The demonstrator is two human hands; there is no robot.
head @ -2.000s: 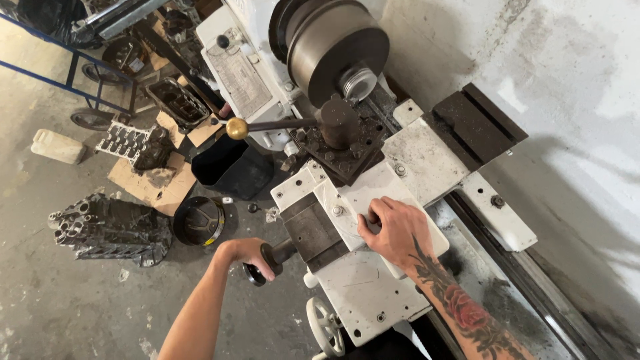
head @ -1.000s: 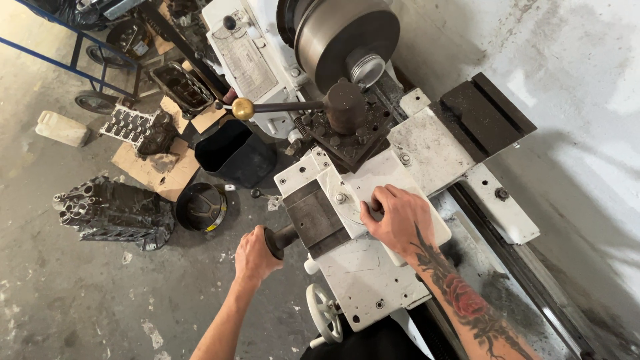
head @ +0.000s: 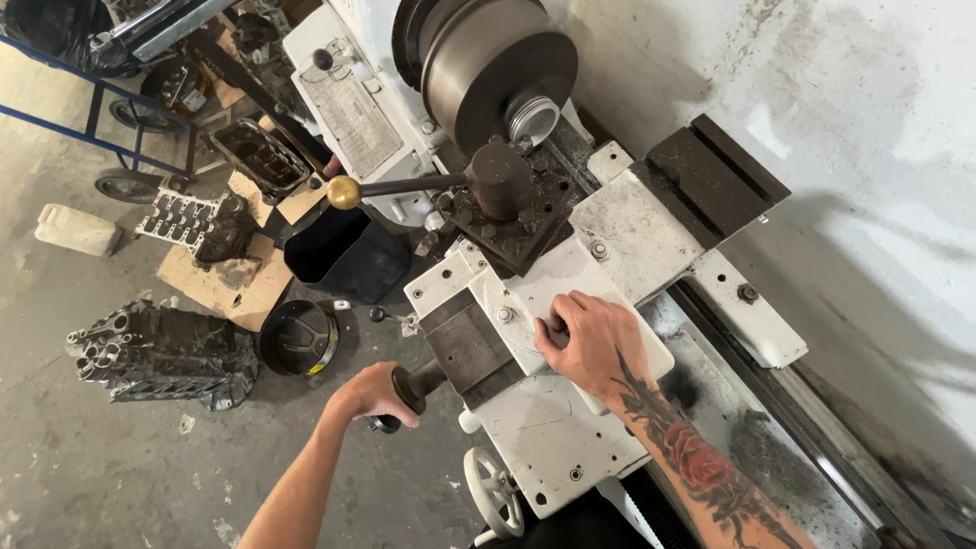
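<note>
My left hand (head: 374, 393) grips the dark cross-slide handwheel (head: 410, 387) of a metal lathe, its fingers wrapped over the rim. On the white compound slide (head: 583, 278) rests my right hand (head: 591, 339), fingers curled; whether they hold a small part underneath is hidden. Beyond the hands stands the dark square tool post (head: 503, 202), topped by a clamp lever with a brass ball (head: 344, 192). Past the tool post, a threaded light metal ring-shaped workpiece (head: 534, 120) protrudes from the large lathe chuck (head: 499, 69).
A white carriage handwheel (head: 494, 492) is below. Lathe bed rails (head: 793, 427) run to the lower right, beside a stained wall. On the floor at left are an engine block (head: 164, 354), a black bin (head: 347, 255), a cylinder head (head: 183, 221) and a blue hand truck (head: 95, 114).
My left hand has shifted its grip around the cross-slide handwheel. My right hand stays on the compound slide.
</note>
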